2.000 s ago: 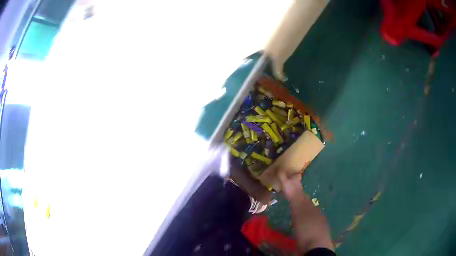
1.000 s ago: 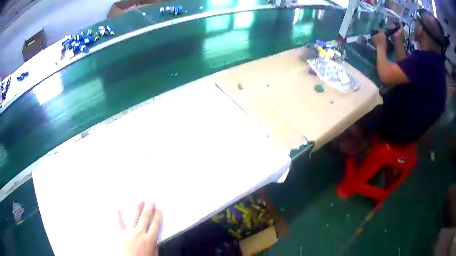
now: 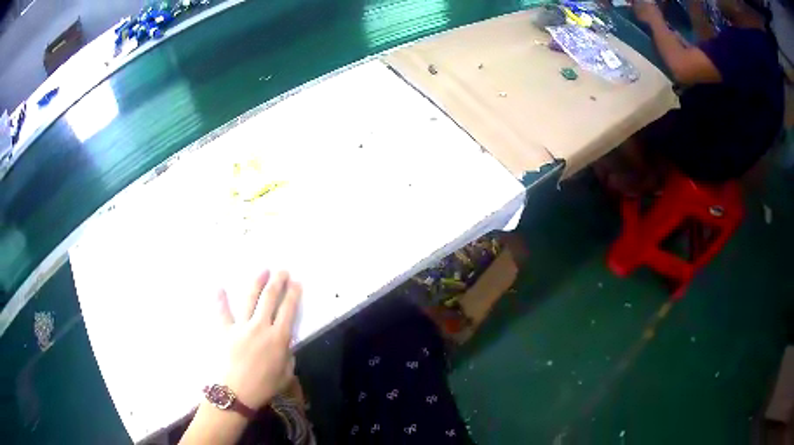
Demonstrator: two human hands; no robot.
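A large white work sheet [image 3: 366,191] covers the bench in front of me. My left hand [image 3: 261,339], with a watch on the wrist, rests palm down near the sheet's front edge, fingers apart and holding nothing. Thin yellow slips [image 3: 261,191] lie loose on the sheet, partly washed out by glare. Under the bench edge, an open carton [image 3: 492,282] holds yellow and dark pieces, partly hidden by the bench. I cannot make out my right hand.
A tan cardboard sheet [image 3: 531,104] adjoins the white sheet, with a clear plastic bag [image 3: 592,56] on it. A seated person [image 3: 723,96] and red stool [image 3: 679,226] are at right. A green conveyor [image 3: 235,96] runs behind; tiny silvery bits [image 3: 43,330] lie at left.
The view has swung up from the carton to the bench. The right hand seen on the carton flap is out of sight. My left hand shows flat on the sheet.
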